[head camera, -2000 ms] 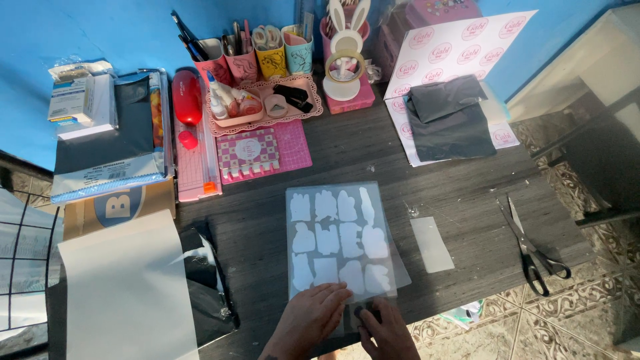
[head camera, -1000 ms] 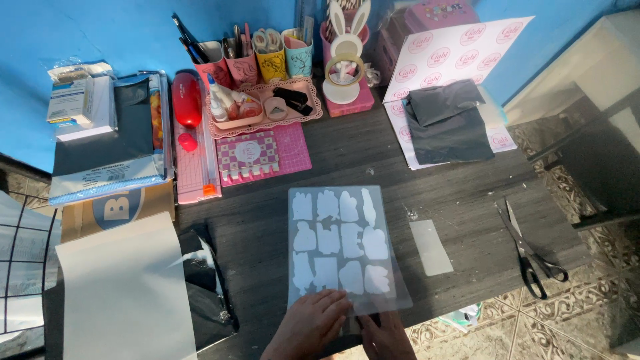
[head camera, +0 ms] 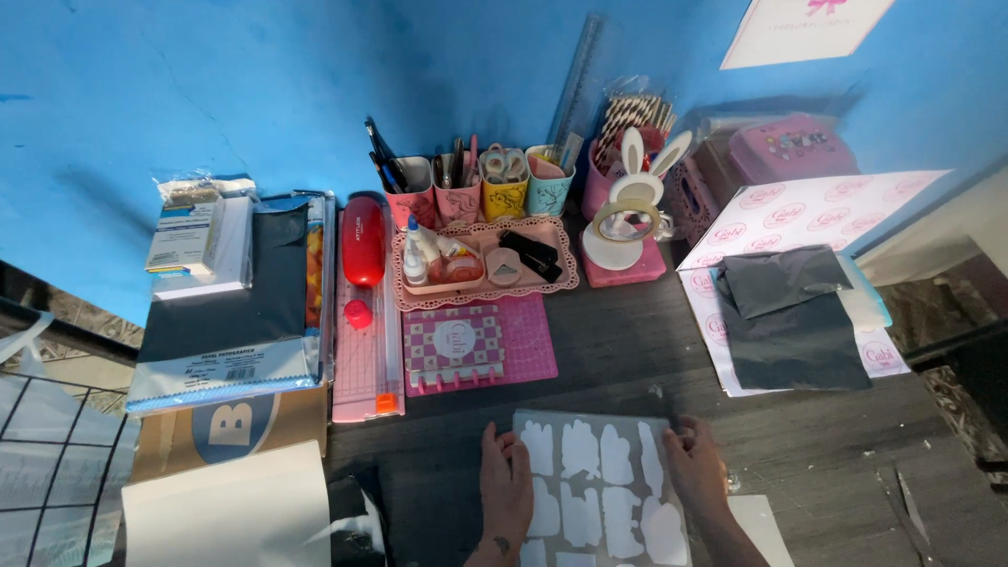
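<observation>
A translucent plastic sheet with several white cut-out shapes (head camera: 581, 450) lies on the dark wooden table at the lower middle. My left hand (head camera: 505, 488) touches its left edge, near the top corner. At the upper right edge of the sheet is my right hand (head camera: 697, 465), thumb and fingers closed on that edge. The bottom of the sheet runs out of view. A small pale strip (head camera: 760, 524) lies right of my right wrist, and black-handled scissors (head camera: 906, 508) lie farther right with only their blades in view.
A pink paper trimmer (head camera: 362, 378), a pink cutting mat (head camera: 535, 339) with a checked notebook (head camera: 453, 342), and a pink tray (head camera: 488, 298) stand beyond. Packs of photo paper (head camera: 228, 315) are at left. Black sheets (head camera: 795, 339) lie on a printed folder (head camera: 760, 228) at right.
My hands have moved from the sheet's lower part to its two upper side edges. The dark object near my right hand earlier is out of sight. The view has tipped up.
</observation>
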